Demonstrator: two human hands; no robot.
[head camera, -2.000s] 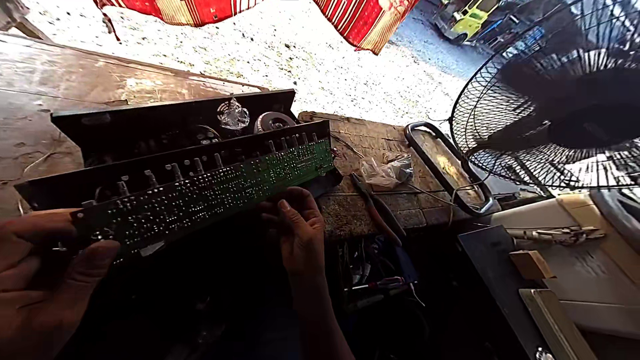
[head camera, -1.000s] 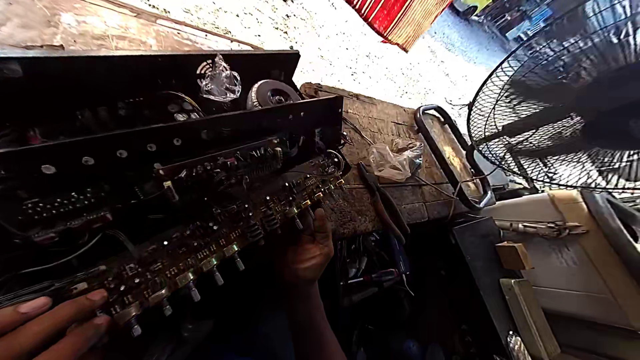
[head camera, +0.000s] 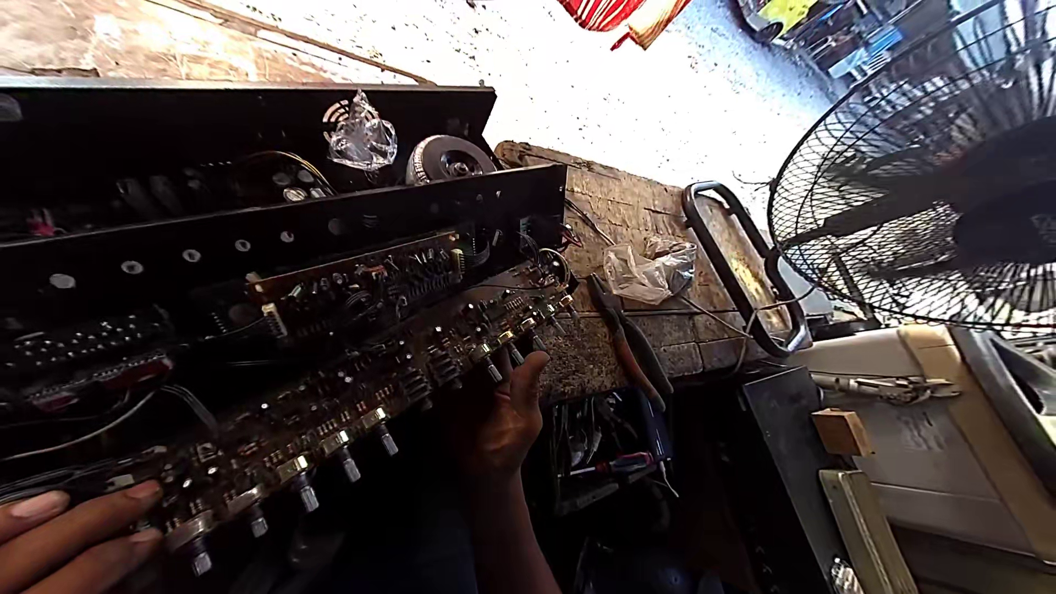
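A long circuit board (head camera: 363, 396) with a row of potentiometers along its near edge lies tilted, component side up, in front of an open black metal chassis (head camera: 412, 202). My left hand (head camera: 78, 536) grips its left end, the fingertips over the top. Under the right part, my right hand (head camera: 499, 412) supports the board, thumb up by the potentiometer shafts; its other fingers are hidden. Behind the long board a smaller circuit board (head camera: 363, 285) stands in the chassis. A toroidal transformer (head camera: 450, 159) and a crumpled clear plastic bag (head camera: 360, 136) sit at the chassis's back right.
Pliers (head camera: 631, 346) and a plastic bag (head camera: 649, 268) lie on the worn wooden bench (head camera: 685, 334), beside a black metal frame handle (head camera: 747, 272). A screwdriver (head camera: 619, 464) rests in a dark tray below. A large fan (head camera: 932, 198) stands at right, above a wooden block (head camera: 841, 431).
Two seconds ago the board's green solder side faced me; it has been turned over to its component side. Both hands have stayed on it. The view has moved closer to the chassis.
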